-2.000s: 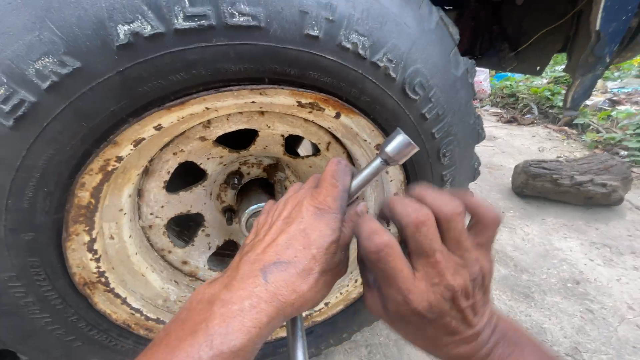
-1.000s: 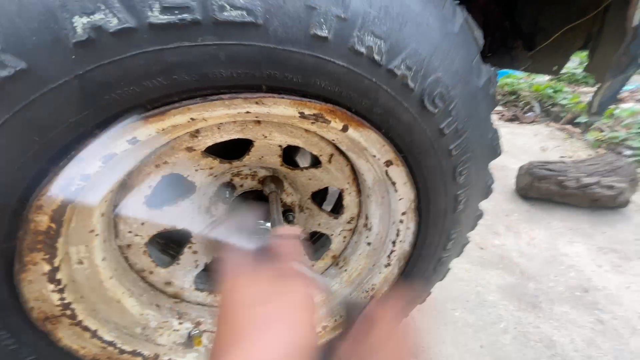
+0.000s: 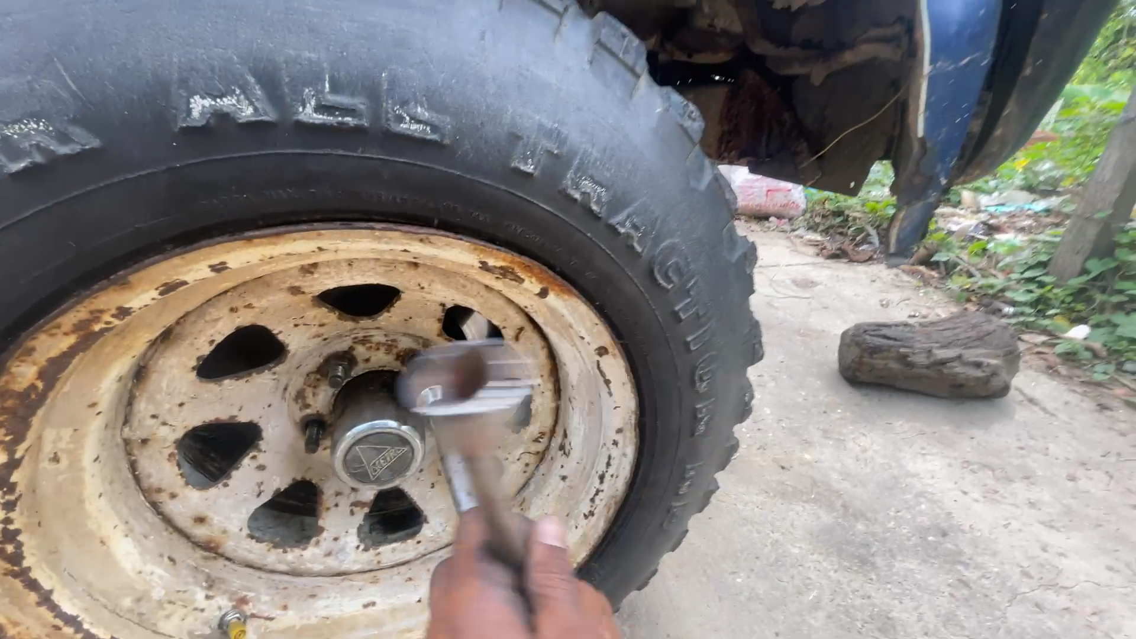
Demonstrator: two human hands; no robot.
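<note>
One hand shows at the bottom centre, apparently my left hand (image 3: 524, 590), closed around the handle of a metal lug wrench (image 3: 461, 484). Motion blurs the tool, and its upper end (image 3: 466, 377) lies in front of the wheel just right of the hub cap (image 3: 379, 454). Whether it touches a nut cannot be told. Two studs (image 3: 339, 370) show above and left of the cap. The rusty cream steel wheel (image 3: 204, 319) sits inside a black off-road tyre (image 3: 621, 293). My right hand is out of view.
A valve stem (image 3: 232, 623) sticks out at the rim's lower left. On the concrete ground (image 3: 852, 515) to the right lies a weathered wood block (image 3: 927, 355). Blue bodywork (image 3: 954, 80) hangs above, with a wrapped package (image 3: 768, 193) and green plants (image 3: 1100, 311) behind.
The wrench end that pointed up and right between both hands two seconds ago is now over the wheel beside the hub. My right hand has left the view.
</note>
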